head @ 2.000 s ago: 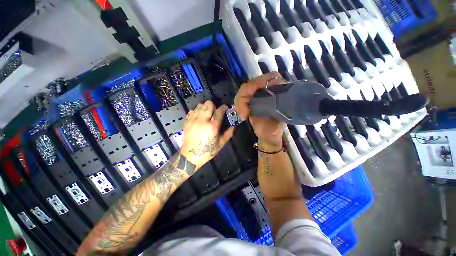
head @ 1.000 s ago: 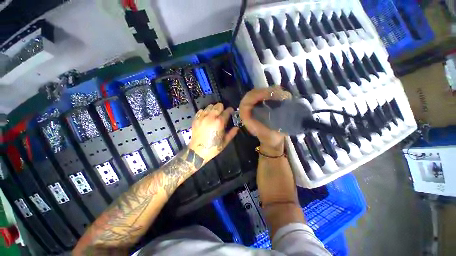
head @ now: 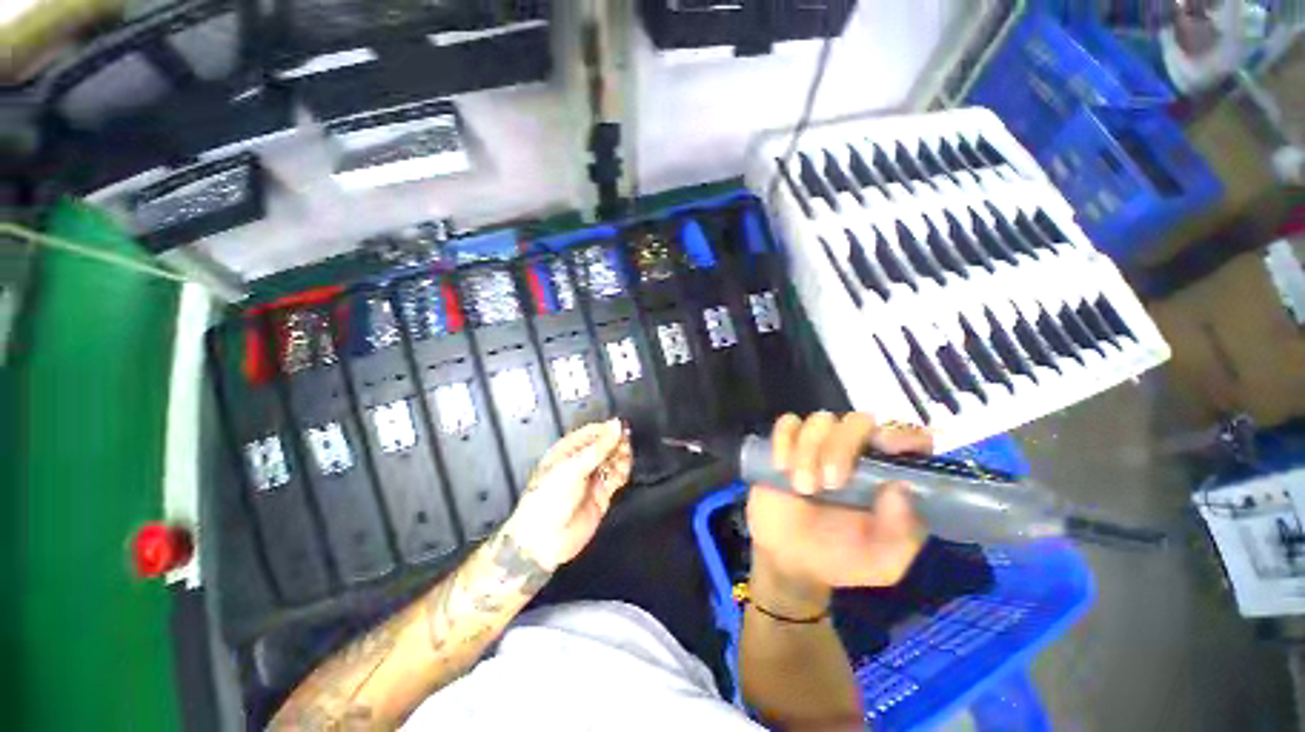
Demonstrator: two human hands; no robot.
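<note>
My right hand is closed around the grey electric screwdriver, held nearly level, its thin bit pointing left. My left hand is just left of the bit's tip, thumb and fingers pinched together; a tiny thing may be at the fingertips, too small to make out. The long black housings lie side by side in front of me. Silver metal plates with holes sit in a row, one on each housing. Both hands are over the housings' near side, apart from each other.
Blue and red bins of small screws stand behind the housings. A white molded tray with black blade-shaped parts is at the right. A blue crate is below it. A green belt and a red disc are at the left.
The view has shifted, showing the whole housing row. The screwdriver has left the rightmost plates and tipped level. My left hand has left the housings' surface and its fingers are now pinched.
</note>
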